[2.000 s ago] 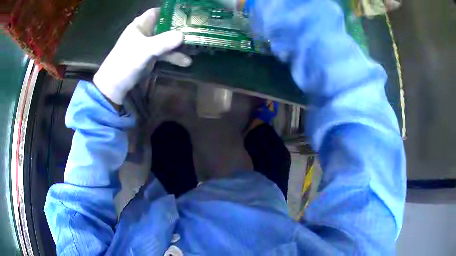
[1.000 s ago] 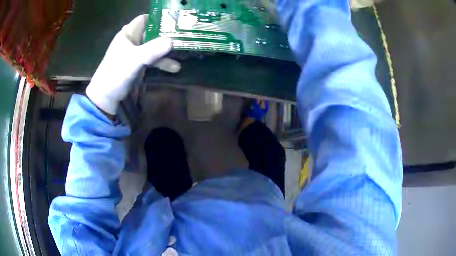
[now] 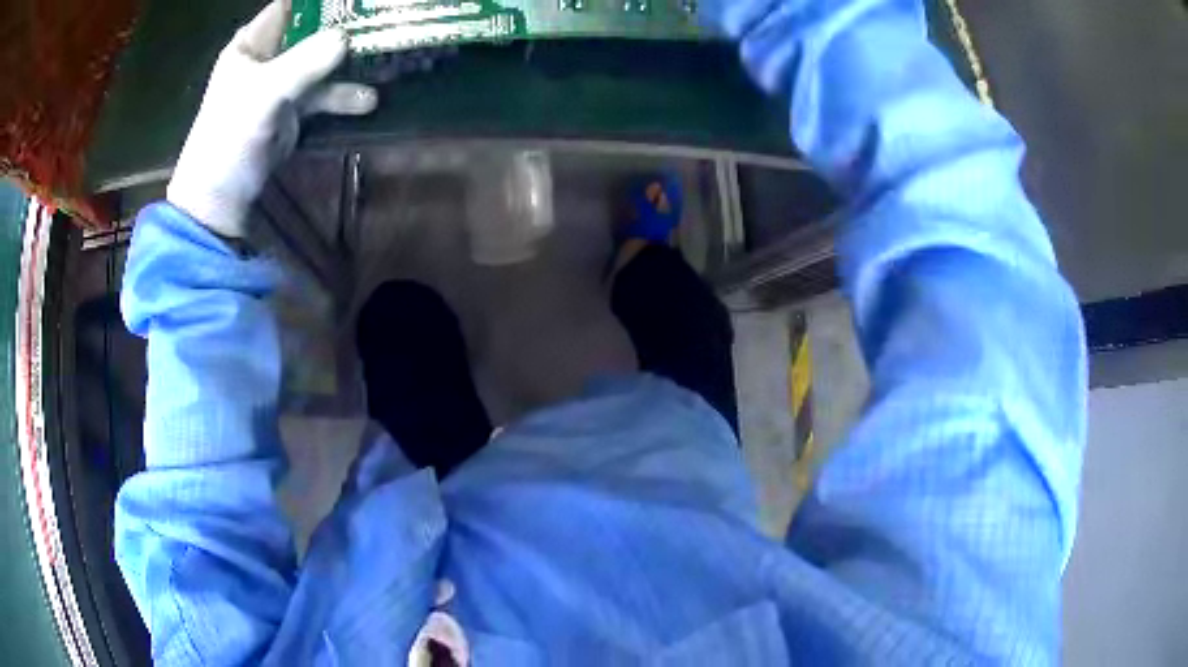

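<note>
A green printed circuit board (image 3: 430, 24) with silvery tracks lies at the top edge of the view, cut off by it, over the dark green bench (image 3: 573, 98). My left hand (image 3: 254, 111), in a white glove, grips the board's left end, with fingers at its corner and the thumb along its near edge. My right hand is out of the picture past the top edge. Only the blue sleeve of my right arm reaches over the board's right part, so what that hand does is hidden.
An orange-red curtain (image 3: 59, 91) hangs at the upper left. A pale rail with a red line (image 3: 33, 391) curves along the left. A grey surface (image 3: 1081, 143) is at right. Below the bench are a whitish cylinder (image 3: 511, 209), a blue shoe and yellow-black floor tape (image 3: 801, 391).
The board and my left hand have shifted up and left in the view, so less of the board shows. My left hand keeps its grip. My right hand has gone out of view.
</note>
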